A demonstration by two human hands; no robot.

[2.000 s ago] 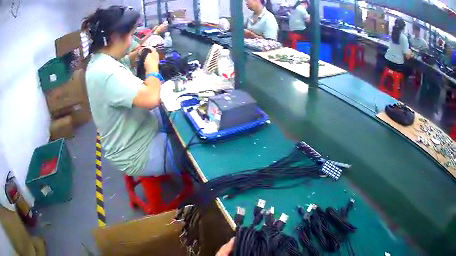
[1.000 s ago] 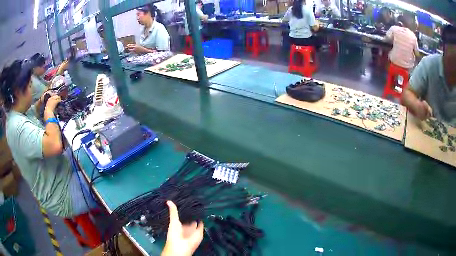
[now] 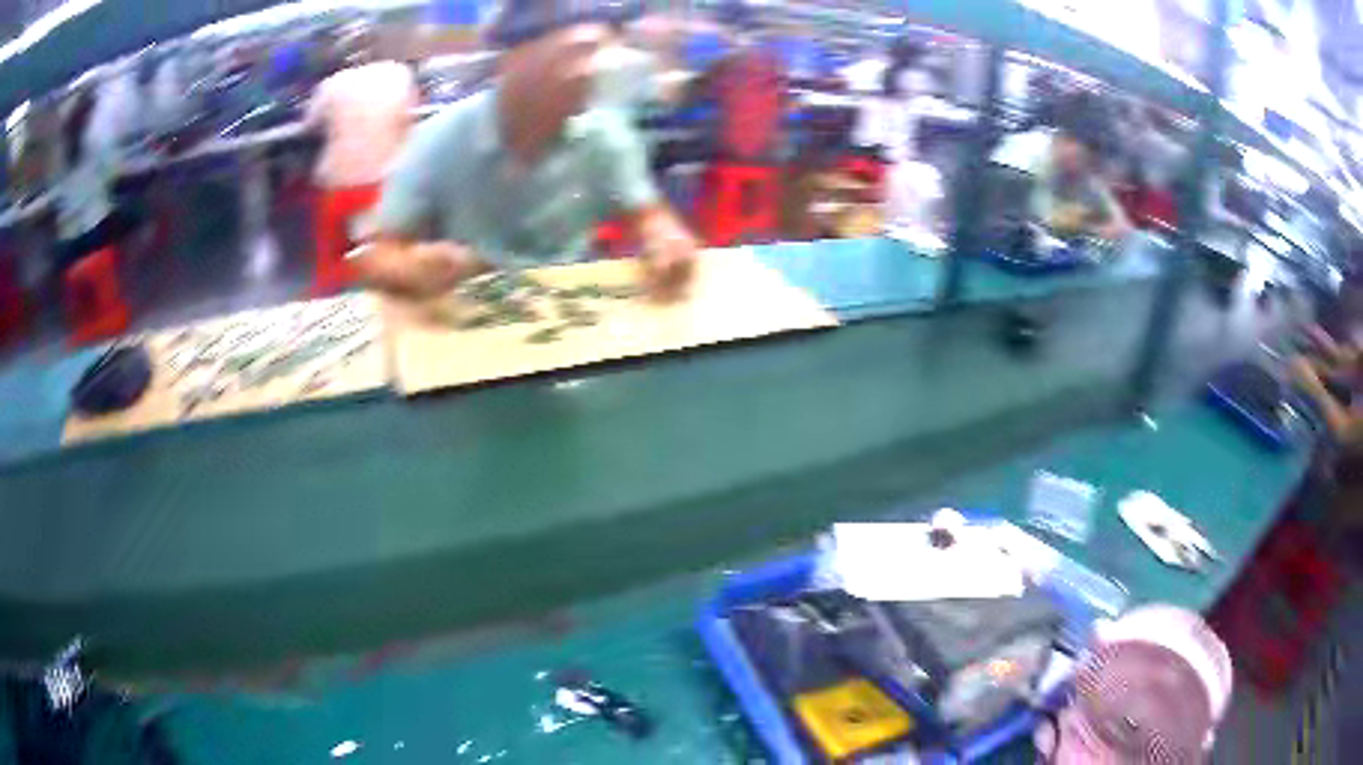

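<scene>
The picture is blurred, and neither of my hands can be made out in it. A blue tray (image 3: 736, 676) lies on the green bench at the bottom right. It holds dark bags, a yellow square item (image 3: 852, 717) and white sheets. A small black-handled tool (image 3: 601, 702), perhaps nippers, lies left of the tray. At the bottom left edge is a pale, blurred board end (image 3: 65, 677) with dark shapes beside it. No cable is clearly seen.
A pinkish round object (image 3: 1144, 685), unclear, stands at the tray's right side. A white item (image 3: 1166, 531) lies behind it. Beyond the raised green ledge (image 3: 493, 478), a person (image 3: 508, 180) handles small parts on cardboard (image 3: 718, 307).
The view has swung far to the right. My hand and the black cable bundles have left the picture. The blue tray with the yellow item has come into view.
</scene>
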